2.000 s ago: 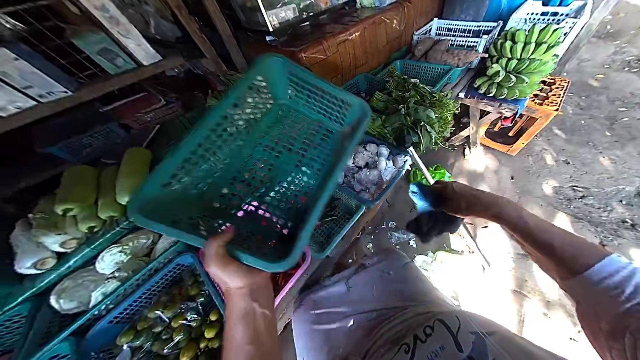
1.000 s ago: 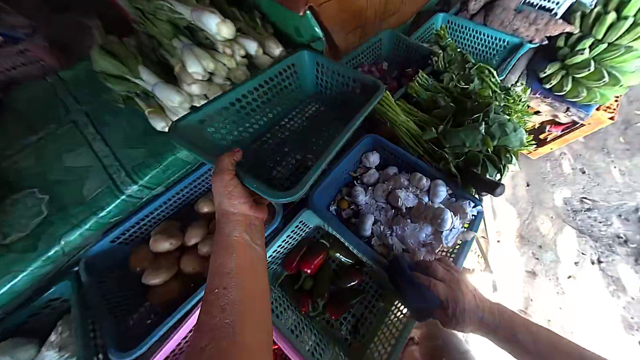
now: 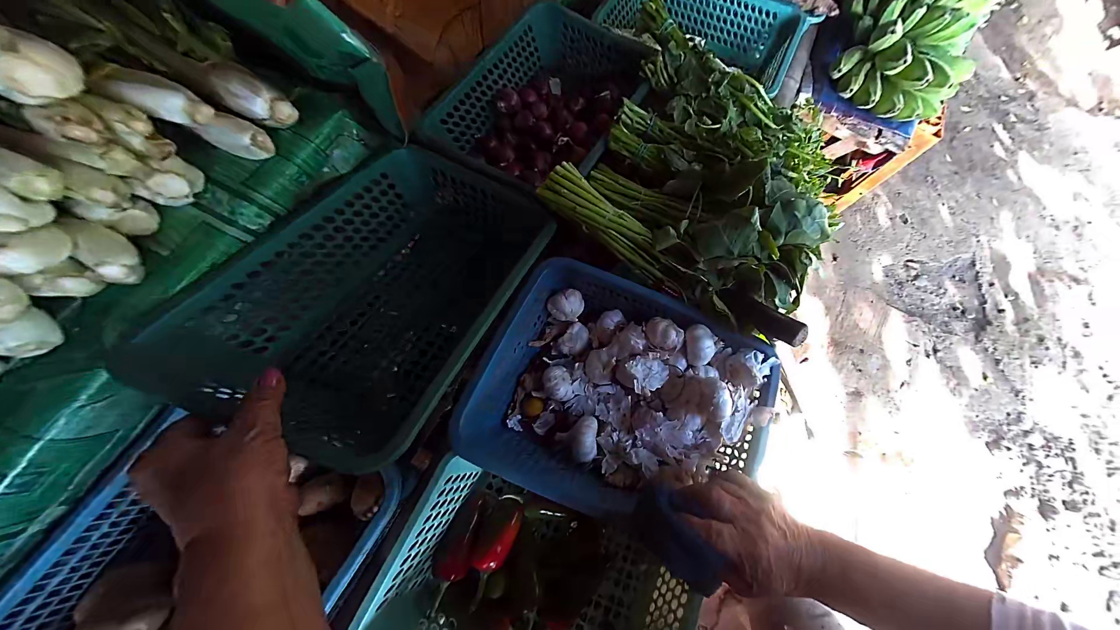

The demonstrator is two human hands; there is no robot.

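Note:
My left hand (image 3: 232, 468) grips the near rim of a dark green plastic basket (image 3: 350, 297), thumb inside the wall. A few small bits lie in the basket. My right hand (image 3: 735, 529), at lower right, holds a dark blue cloth (image 3: 678, 538) against the near corner of a blue plastic basket (image 3: 499, 437). Garlic bulbs (image 3: 643, 372) and loose papery skins fill that basket, with one small yellow fruit among them. Below it, partly behind the cloth, a light green basket (image 3: 411, 542) holds red and dark peppers (image 3: 497, 534).
Bok choy-like vegetables (image 3: 87, 175) lie on a green sheet (image 3: 219, 219) at left. A basket of red onions (image 3: 547, 122) and bundled leafy greens (image 3: 700, 184) stand beyond. Potato-like tubers (image 3: 324, 494) sit beneath my left hand. Green bananas (image 3: 901, 52) are at upper right, beside the sunlit ground (image 3: 980, 306).
The green basket, raised high in front of me two seconds ago, is now low beside the garlic basket, still in my left hand. My right hand has come in to the garlic basket's corner.

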